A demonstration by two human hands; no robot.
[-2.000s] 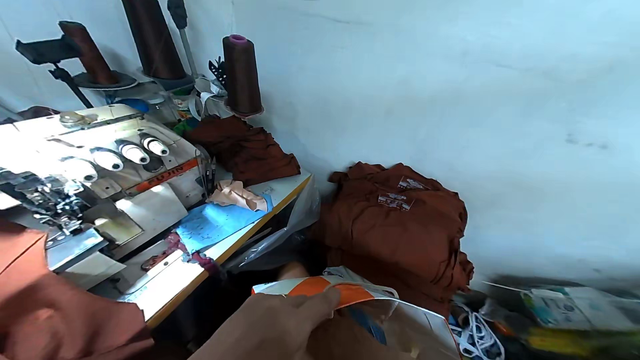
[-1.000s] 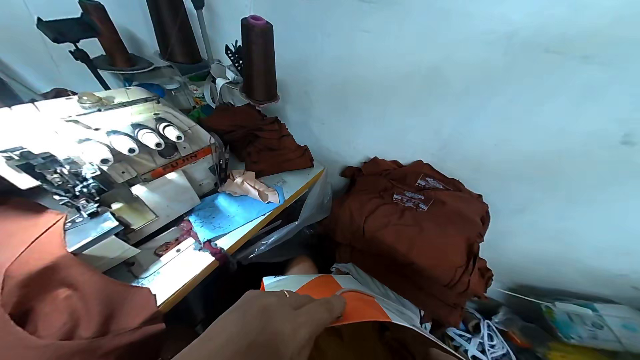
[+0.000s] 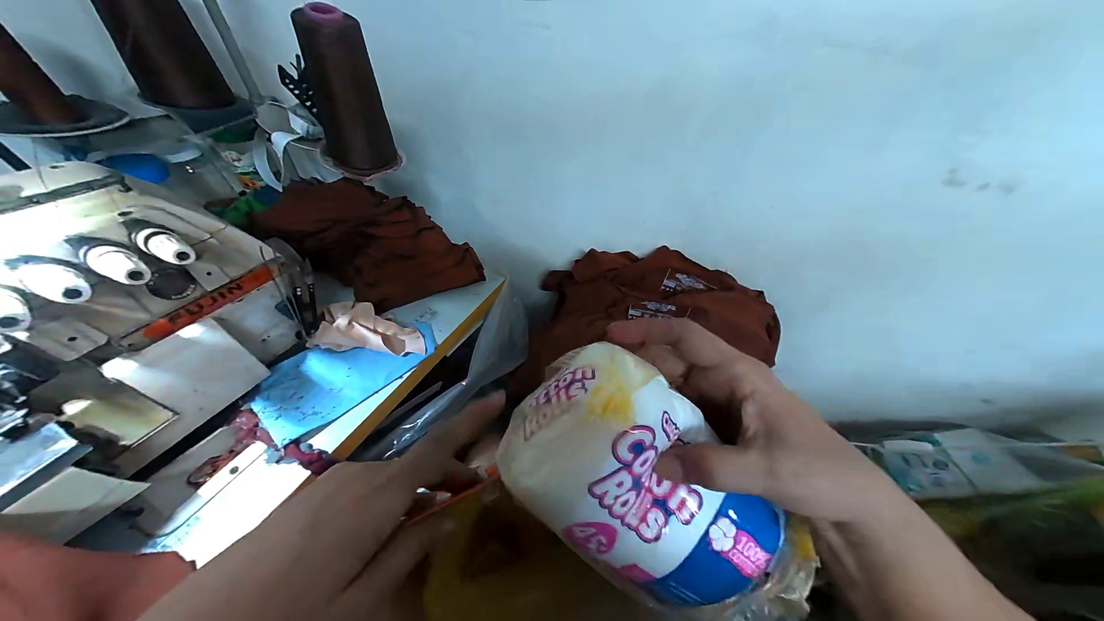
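Note:
My right hand [image 3: 733, 414] grips a plastic-wrapped pack of cotton rolls [image 3: 621, 483], white with a blue lower end, tilted in front of me. To its left, my left hand [image 3: 405, 492] touches the orange edge of a bag or container [image 3: 457, 500]; how firmly it holds that edge is hidden. Beneath the pack is a dim yellowish interior. Behind the pack lies a pile of brown garments [image 3: 673, 289], partly covered by my right hand.
A Fujin overlock sewing machine [image 3: 129, 285] stands at left, with brown thread cones [image 3: 345, 86] behind. Folded brown fabric [image 3: 379, 241], a blue cloth [image 3: 328, 388] and tweezers [image 3: 302, 297] are on the table [image 3: 466, 323]. Packages [image 3: 940, 461] lie low at right by the wall [image 3: 733, 129].
The cotton roll pack has come into view in my right hand. Earlier one hand held the white and orange edge of the bag or container. The view has shifted somewhat.

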